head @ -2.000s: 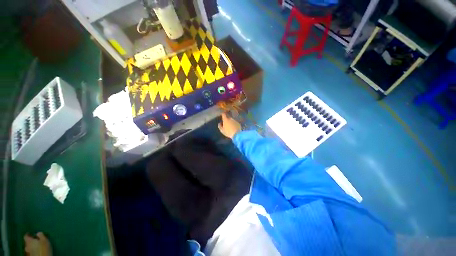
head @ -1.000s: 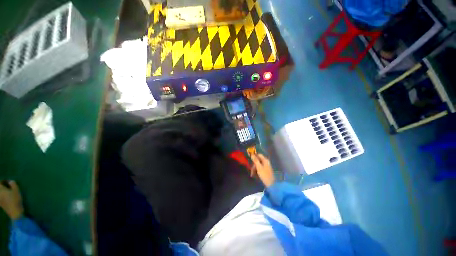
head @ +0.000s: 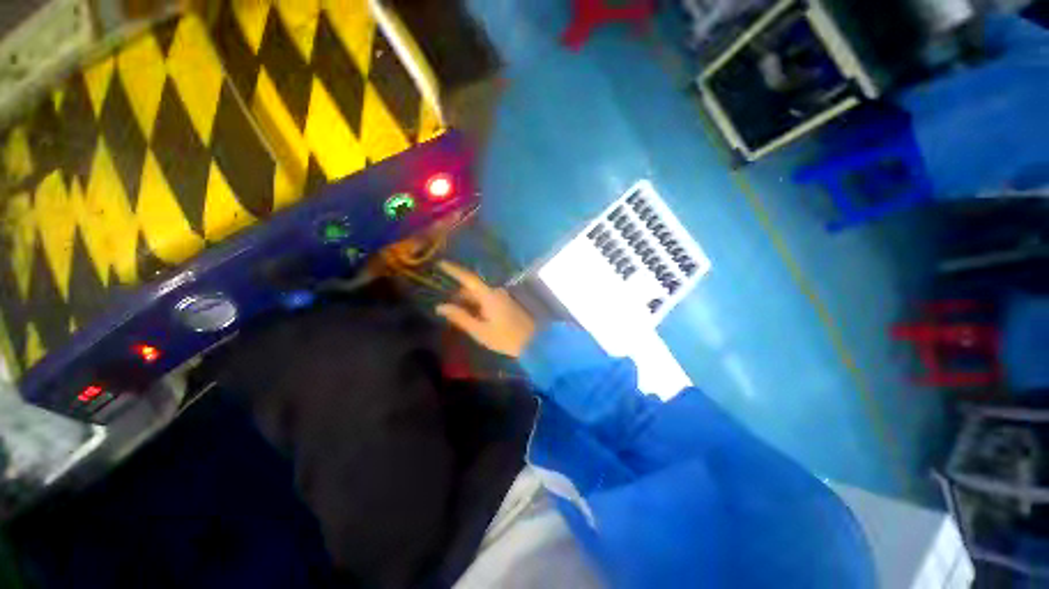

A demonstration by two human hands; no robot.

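Observation:
My right hand [head: 489,313] is bare, in a blue sleeve, just below the right end of the dispensing machine's dark blue front panel [head: 270,236]. Its fingers are apart and nothing shows in them. A blurred orange-brown bundle, perhaps wires, lies by the fingertips under the panel. The panel carries a lit red button [head: 439,185], a green button [head: 399,207], a round gauge [head: 207,312] and red digits at its left end. My left hand is out of the picture.
A white foam tray [head: 581,282] with rows of dark parts and some empty slots stands low at right. Yellow-black hazard tape [head: 190,132] covers the machine bed. Beyond are a blue stool [head: 863,173], a red stool [head: 949,345] and a framed rack [head: 736,138].
The view has swung right and closer to the machine. My right hand held a handheld keypad unit a second ago; that unit no longer shows. My left hand and the green bench have left the view.

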